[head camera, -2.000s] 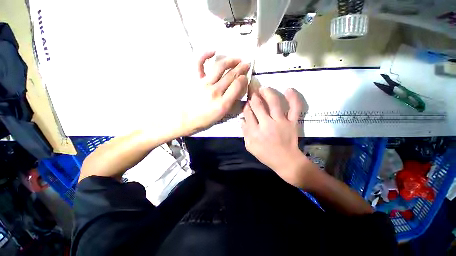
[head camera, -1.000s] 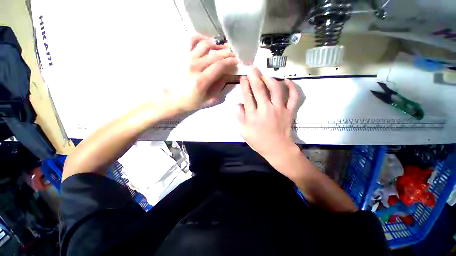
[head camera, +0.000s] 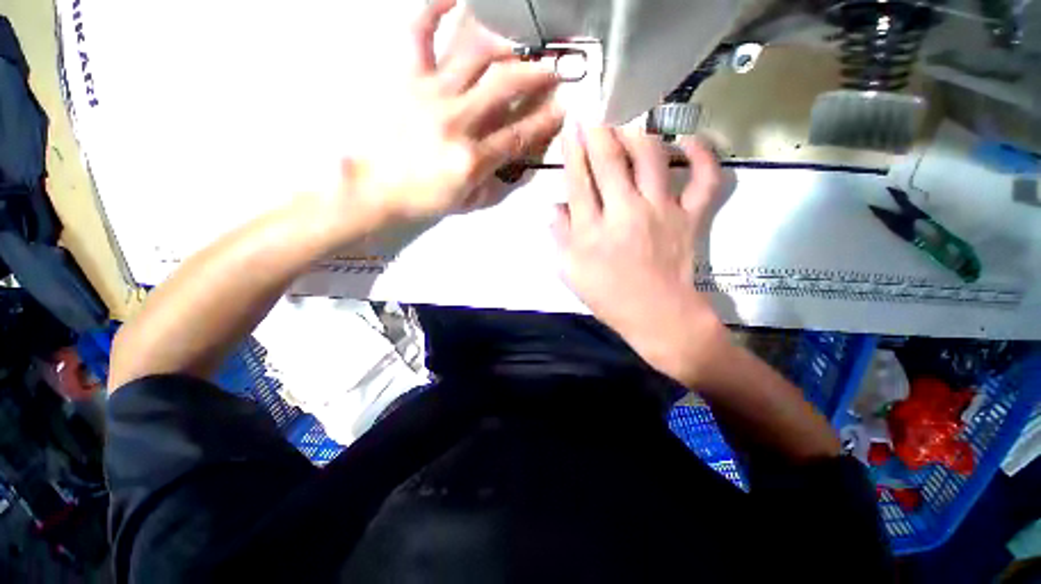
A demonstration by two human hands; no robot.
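Observation:
A white-grey sewing machine head (head camera: 674, 46) is at the top, with its small metal presser foot area (head camera: 567, 63) near the upper middle. My left hand (head camera: 474, 131) is on the white tabletop left of the foot, fingers spread, its fingertips close to it. My right hand (head camera: 639, 217) lies palm down just in front of the machine head, fingers pointing at it. Any white fabric under my fingers blends into the bright tabletop, so I cannot tell if either hand grips it.
Green thread snips (head camera: 927, 236) lie on the right of the white tabletop (head camera: 799, 217). A printed ruler scale runs along its front edge. Blue crates (head camera: 953, 502) stand below; one holds red scraps. White cloth (head camera: 337, 365) is below left, dark cloth (head camera: 40, 205) at the far left.
My left hand has moved up towards the presser foot and its fingers have spread. My right hand has moved forward to the machine head. The view has also shifted.

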